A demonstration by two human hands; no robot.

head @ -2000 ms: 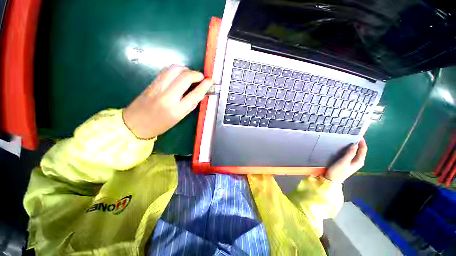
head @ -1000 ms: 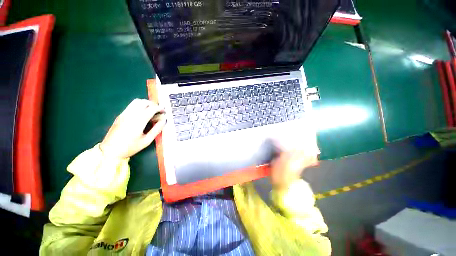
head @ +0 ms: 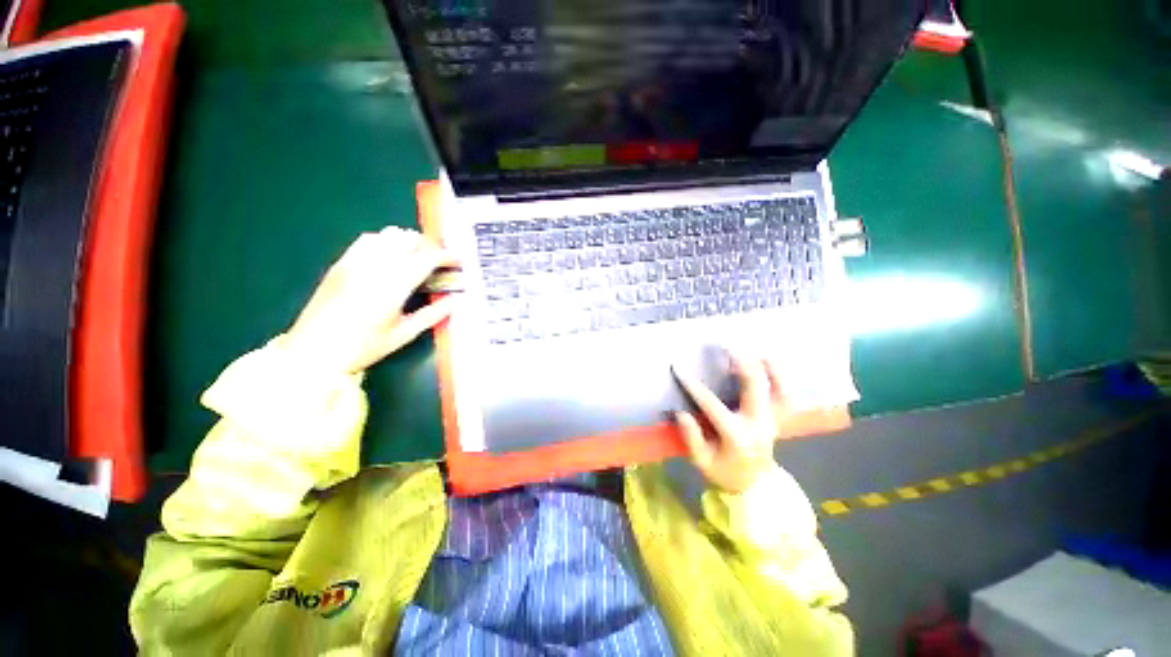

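An open laptop (head: pixel 578 372) lies on a red foam carrier (head: pixel 565 465) in front of me. Its dark screen (head: pixel 668 77) shows white text and a green-and-red bar. My left hand (head: pixel 379 295) is at the laptop's left edge, thumb and fingers pinched on a small USB flash drive (head: pixel 444 280) mostly hidden by the fingertips. My right hand (head: pixel 735 417) rests with spread fingers on the touchpad area and holds nothing. A second USB flash drive (head: pixel 850 238) sticks out of the right edge.
Another dark laptop (head: pixel 45 244) on a red pad (head: pixel 113 295) stands at the left on the green bench (head: pixel 283 141). Part of another red pad shows at the upper right. A white box (head: pixel 1072 610) and yellow-black floor marking (head: pixel 950 485) are at the lower right.
The laptop's screen text and coloured bar have come into view since the earliest frame. My right hand has moved from the right front corner onto the touchpad area. My left hand stays at the left edge.
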